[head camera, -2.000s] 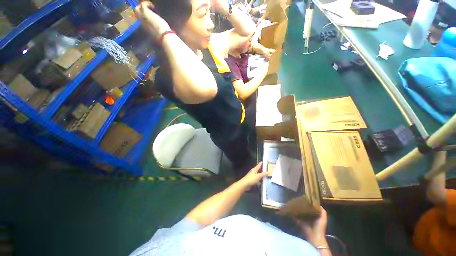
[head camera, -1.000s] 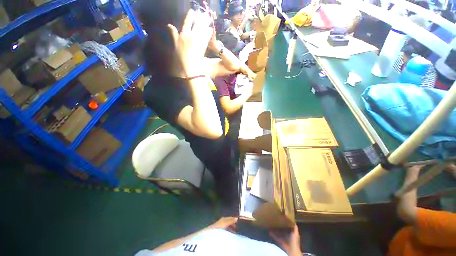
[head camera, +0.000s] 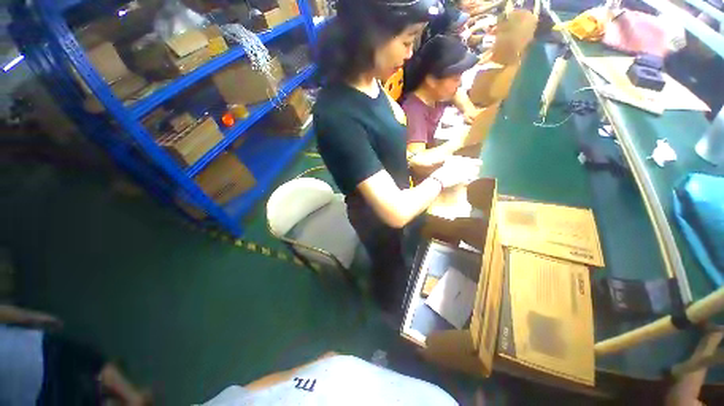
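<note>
An open brown product box (head camera: 453,353) lies at the near left end of the green bench, its tall side flap raised. Inside is a grey-white tray or unit (head camera: 425,308) with a white slip (head camera: 454,298) and a small tan piece on it. Beside it, to the right, lie two printed brown cartons, a nearer one (head camera: 552,317) and a farther one (head camera: 548,230). Neither of my hands shows; only part of my left forearm shows above my shirt at the bottom edge.
A co-worker in a dark top (head camera: 361,135) stands left of the bench, with another seated beyond. A pale chair (head camera: 306,214) and blue racking (head camera: 182,170) are at the left. The bench (head camera: 524,135) carries a blue bag (head camera: 702,218). Parts of people show at both lower corners.
Both my hands have left the open box and gone out of view. The view has shifted left. The co-worker's raised hands have come down to the bench edge.
</note>
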